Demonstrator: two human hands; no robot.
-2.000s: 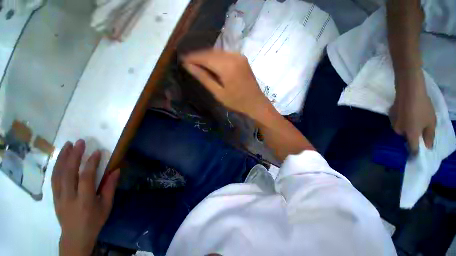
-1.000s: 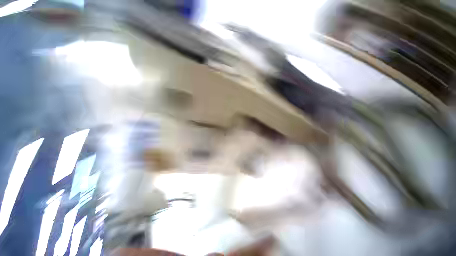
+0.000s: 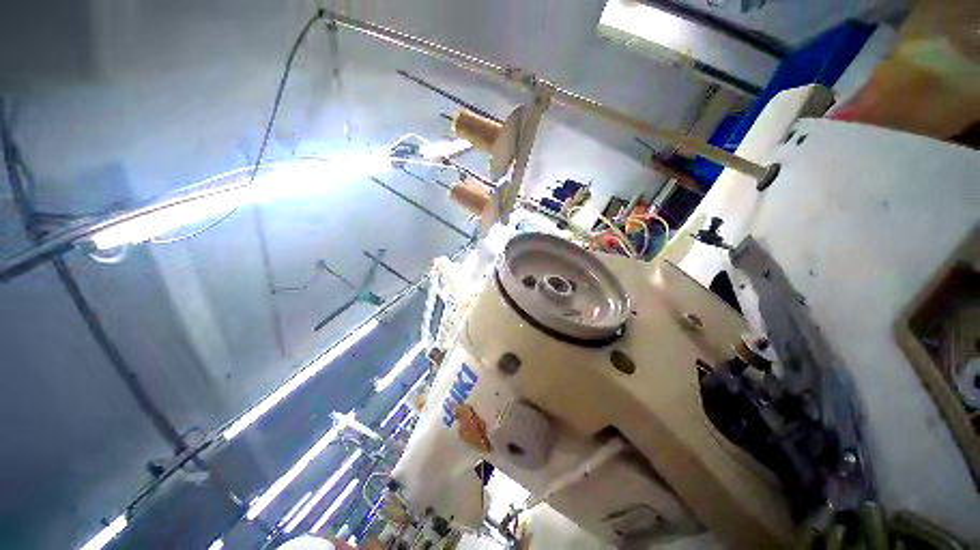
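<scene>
The cream-white sewing machine (image 3: 656, 376) with blue JUKI lettering (image 3: 460, 397) fills the centre and lower right, seen tilted. Its round grey handwheel (image 3: 564, 286) faces me. A dark metal mechanism (image 3: 779, 414) shows at the machine's right side. The white tabletop (image 3: 860, 204) lies to the right. The needle area and any cloth under it cannot be made out. Neither my left hand nor my right hand is in the picture.
A thread stand pole (image 3: 645, 126) holds thread cones (image 3: 478, 130) above the machine. A brown tray (image 3: 926, 306) with small round parts sits at the right edge. Blue material (image 3: 795, 86) and an orange patterned thing (image 3: 913, 75) are at the upper right. Lit tube lamps (image 3: 258, 191) hang beyond.
The view has swung from my lap and table edge, through a blur, up to the machine and ceiling. Both my hands and the white cloth have left the picture.
</scene>
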